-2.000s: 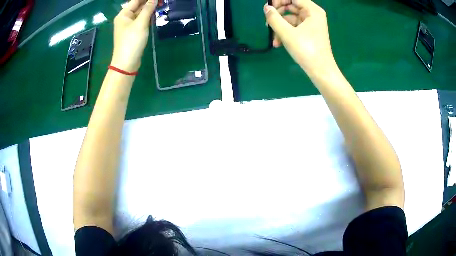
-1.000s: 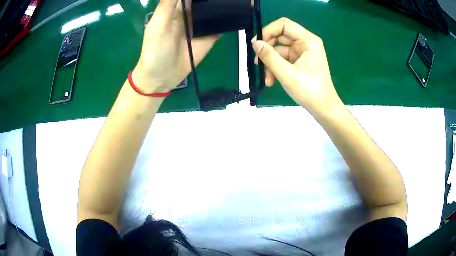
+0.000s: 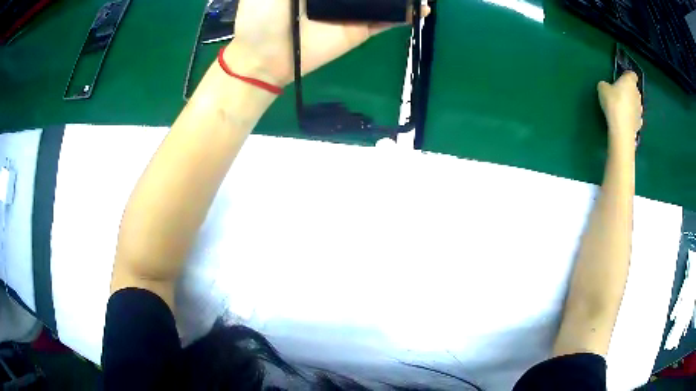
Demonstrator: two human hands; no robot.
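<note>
My left hand [image 3: 320, 38] holds a black phone middle frame [image 3: 299, 84] at the top centre, its solid dark plate at the upper end and its open window towards me. The top of that frame is cut off by the picture's edge. My right hand [image 3: 624, 103] is far out at the right, closed on another phone middle frame [image 3: 639, 76] at the green belt; my fingers and palm hide much of it. Whether this frame is lifted off the belt cannot be told.
Two more frames lie on the green belt [image 3: 504, 92] at the left, one at the far left [image 3: 93, 55] and one partly behind my left forearm [image 3: 200, 47]. A black blister tray [image 3: 649, 30] stands at the far right. A white foam sheet [image 3: 397, 252] spans the near side.
My right hand has left the frame in my left hand, reached far right and taken hold of the frame lying there. The left hand's frame has shifted slightly up and right.
</note>
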